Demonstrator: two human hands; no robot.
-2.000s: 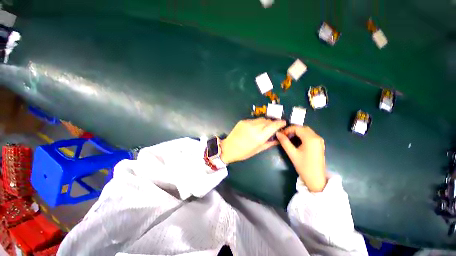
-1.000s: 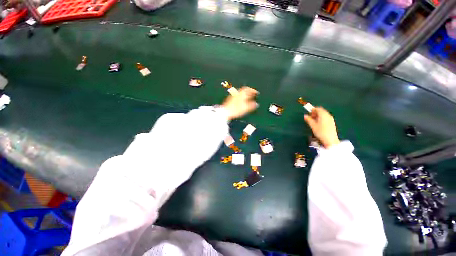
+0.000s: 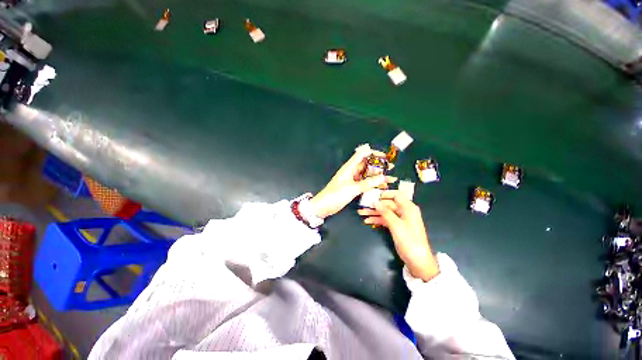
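My left hand (image 3: 347, 186) holds a watch housing (image 3: 376, 166) with its gold and white inside facing up, between thumb and fingers. My right hand (image 3: 400, 221) is just right of it and pinches a pale display module (image 3: 370, 198), with a bit of orange below the fingers. The two hands nearly touch. A white display module (image 3: 402, 140) with an orange flex cable lies just beyond my hands. Another pale square (image 3: 406, 188) lies partly behind my right fingers. More housings (image 3: 427, 170) lie to the right.
Further modules (image 3: 396, 74) and housings (image 3: 336, 56) lie across the far side of the green belt (image 3: 232, 133). A heap of black spring clips (image 3: 623, 278) is at the right edge. A blue stool (image 3: 63, 266) and red trays (image 3: 28, 341) stand on the floor at left.
Both hands have come back from the far part of the belt and are together near my body, now holding a housing and a module. The view has tilted down.
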